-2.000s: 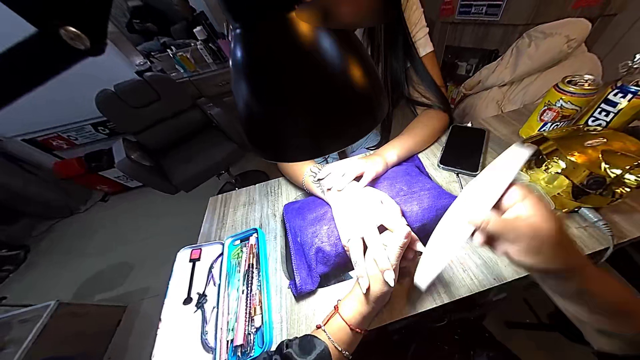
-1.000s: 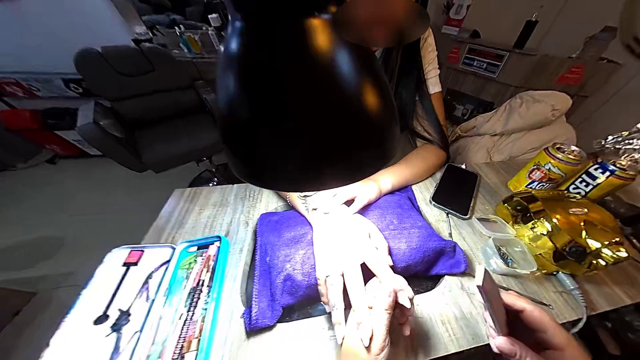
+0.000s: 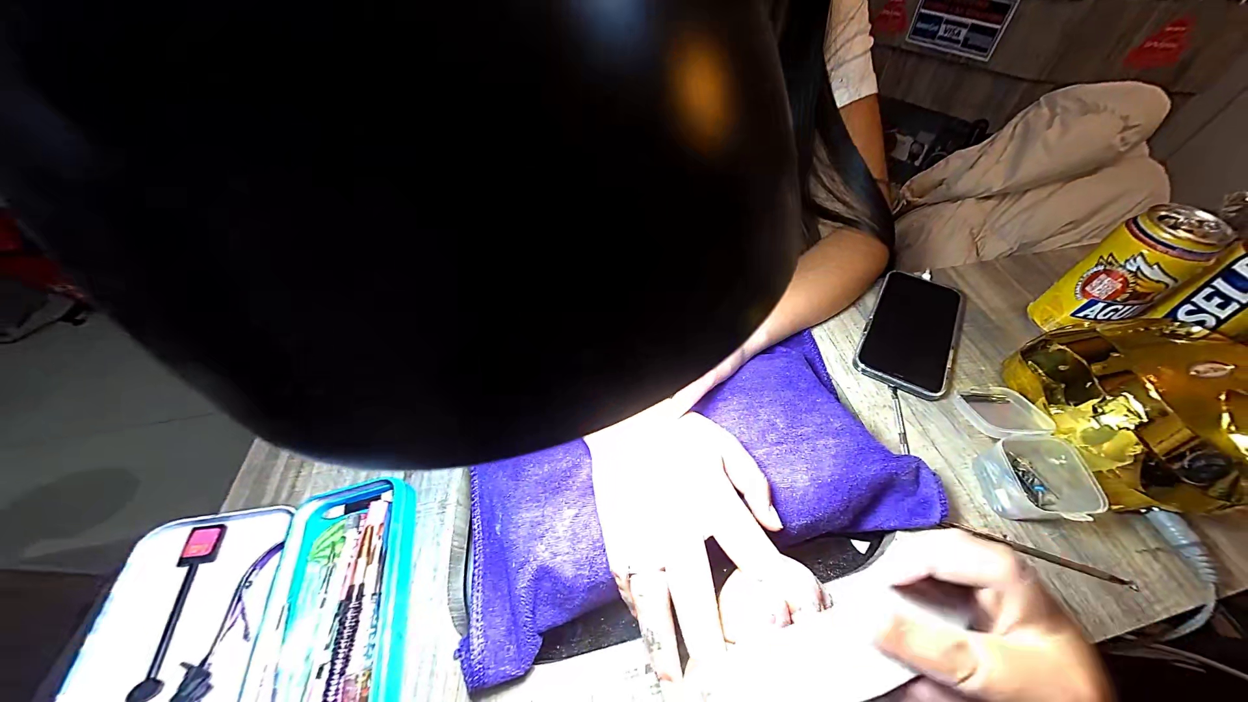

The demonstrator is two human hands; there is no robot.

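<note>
Another person's hand rests palm down, fingers spread, on a purple cloth cushion. My left hand, overexposed by the lamp, holds that person's fingers at the cushion's near side; which fingers is hard to tell. Right of it, my right hand grips a white nail file, whose flat blade lies close to those fingertips; glare hides whether they touch. A black lamp shade covers the upper left and hides much of the other person.
An open turquoise case with brushes lies at left. To the right are a phone, a small clear container, a thin tool, crumpled gold wrapping and yellow cans. A grey cable runs over the table's edge.
My right hand, with the file, has moved left to the other person's fingers, from the right side one second ago. The view has shifted closer to the lamp shade.
</note>
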